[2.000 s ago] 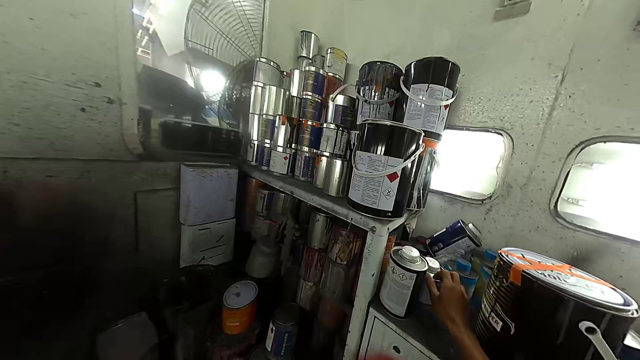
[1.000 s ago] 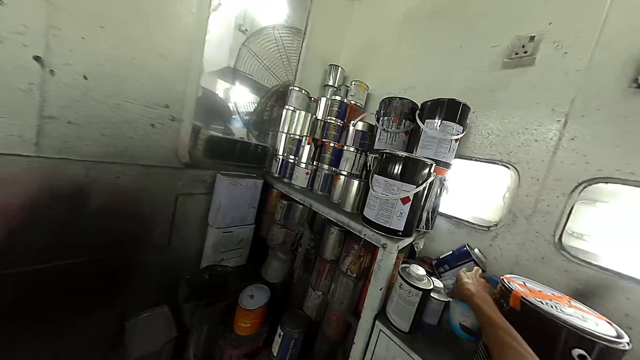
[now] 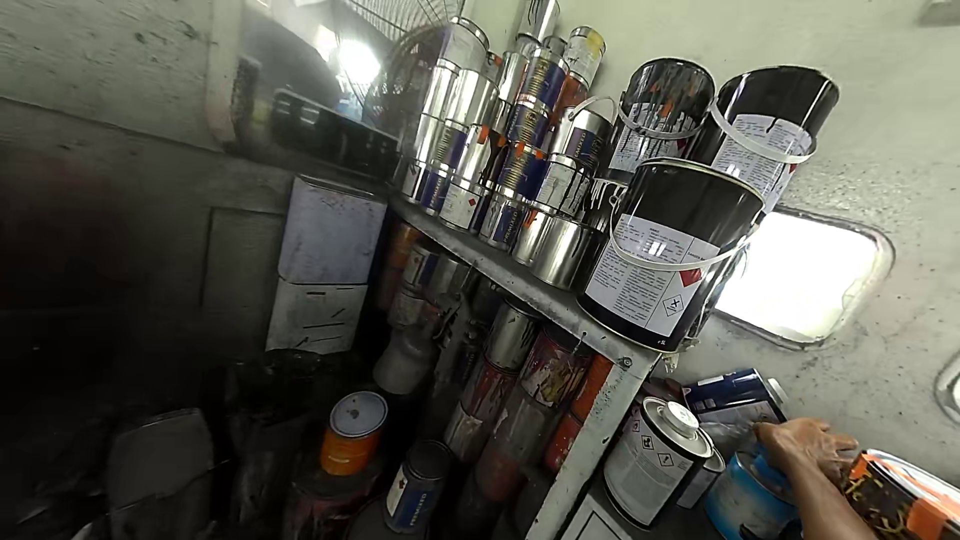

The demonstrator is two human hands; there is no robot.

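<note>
One bare hand, which looks like my right hand (image 3: pixel 806 442), reaches in from the lower right. It is beside a blue container (image 3: pixel 750 495) and the orange-smeared large can (image 3: pixel 915 487); its fingertips are partly hidden, so I cannot tell whether it grips anything. A blue-labelled can (image 3: pixel 735 394) lies tilted behind it, against the wall. To its left stands a metal can with a white cap (image 3: pixel 652 457), with a smaller can (image 3: pixel 701 480) partly behind. My left hand does not show.
A metal shelf (image 3: pixel 525 289) holds stacked paint tins (image 3: pixel 525 165) and large black pails (image 3: pixel 667 247) with white handles; its post stands left of the hand. More tins fill the dark space below. An orange tin (image 3: pixel 352 435) stands low at left.
The hand was at the small can beside the white-capped can two seconds ago, then moved right to the tilted blue-labelled can. Now it is lower, by the blue container.
</note>
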